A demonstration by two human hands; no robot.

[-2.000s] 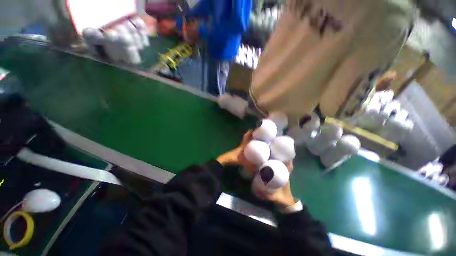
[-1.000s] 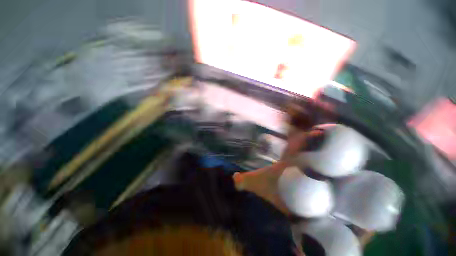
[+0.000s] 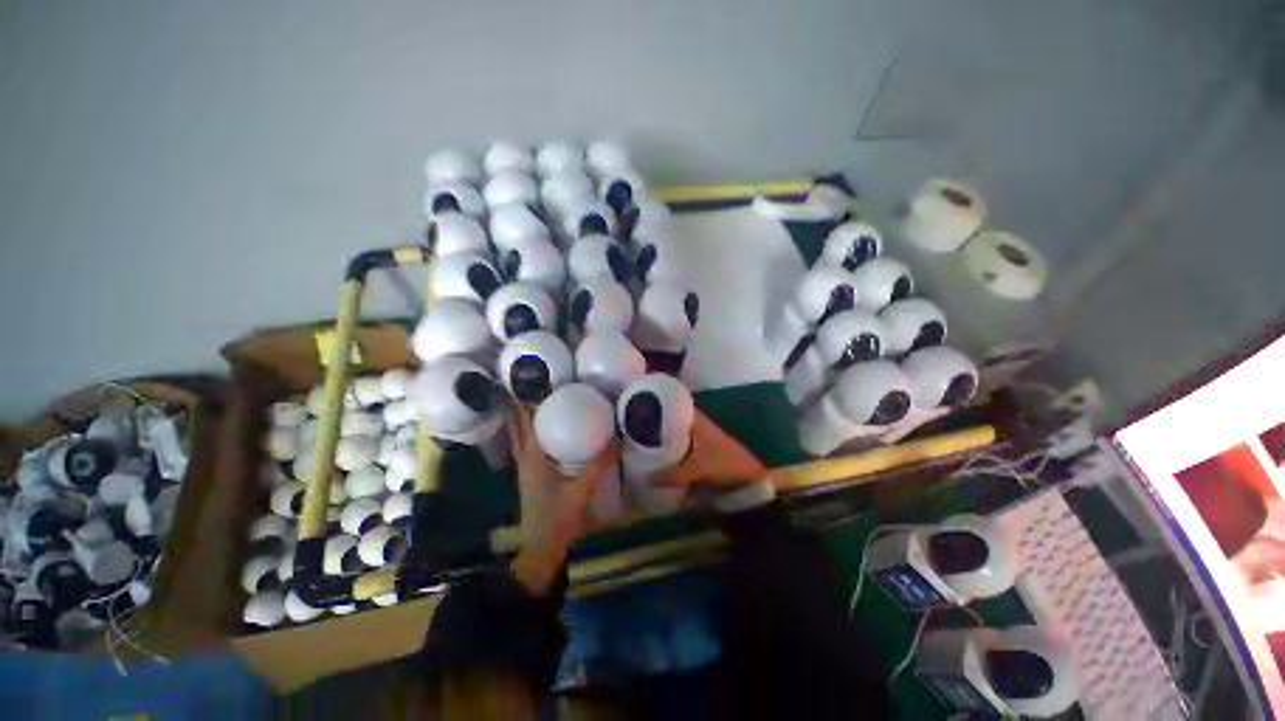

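Observation:
My left hand [image 3: 551, 500] and my right hand [image 3: 716, 458] are close together at the front edge of the rack shelf, around a group of white pan-tilt cameras [image 3: 575, 425]. The cameras stand upright, with white ball heads and black oval lens faces. My left hand is against the left side of the group and my right hand against its right side. Several rows of the same cameras [image 3: 519, 228] stand directly behind. The lower bodies of the held cameras are partly hidden by my fingers.
A second camera group [image 3: 863, 342] stands on the shelf's right. Yellow pipe rails [image 3: 888, 461] edge the rack. Cartons [image 3: 212, 528] of loose cameras are at left. Two bench cameras [image 3: 961, 551] with cables, a white keyboard [image 3: 1092, 585] and a bright monitor [image 3: 1240, 465] are at right.
The view has turned from the green belt, past the monitor, to the rack. My hands have carried the held cameras to the front of the rows on the shelf.

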